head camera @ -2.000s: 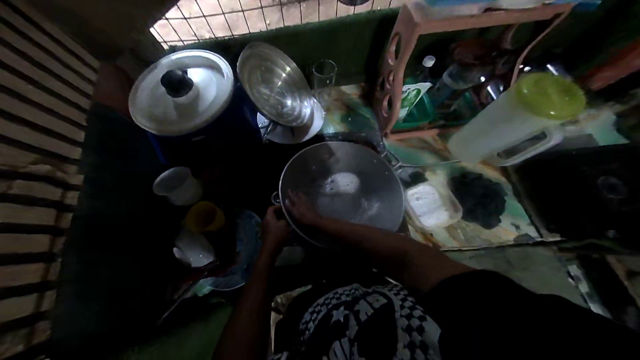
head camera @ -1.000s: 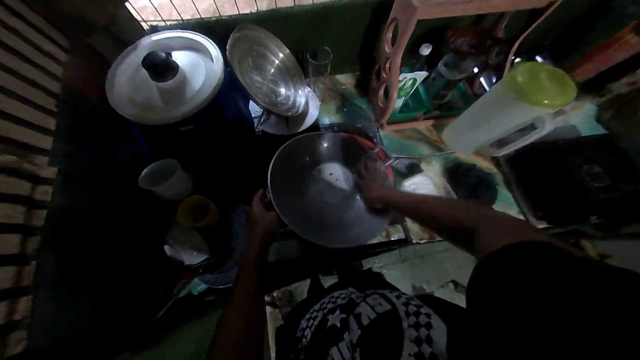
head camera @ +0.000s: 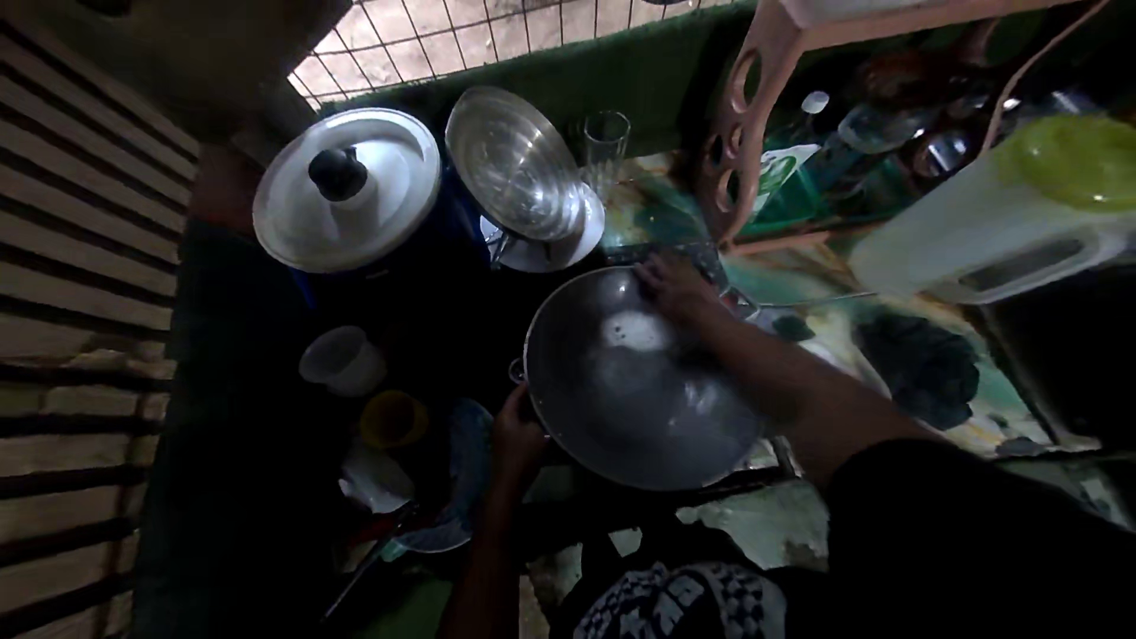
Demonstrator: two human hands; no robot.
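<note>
A wide, round metal wok [head camera: 635, 399] with small loop handles is in front of me, a pale bright patch at its inner bottom. My left hand [head camera: 517, 435] grips its left edge just below the loop handle. At the far right part of the rim lies my right hand [head camera: 674, 286], fingers spread and pointing away from me; whether it holds anything is hidden by blur and dim light. The right forearm crosses over the wok's right side.
Left of the wok stand a lidded blue pot [head camera: 351, 200], a metal lid [head camera: 515, 164], a clear glass [head camera: 607, 142], a plastic cup [head camera: 343, 359] and a yellow cup [head camera: 393, 419]. A pink rack [head camera: 750, 115] and a pitcher with a green lid [head camera: 985, 213] stand at the right.
My right hand has gone from the wok's left side, by my left hand, to its right side, and now to the far right rim. My left hand stays at the left edge.
</note>
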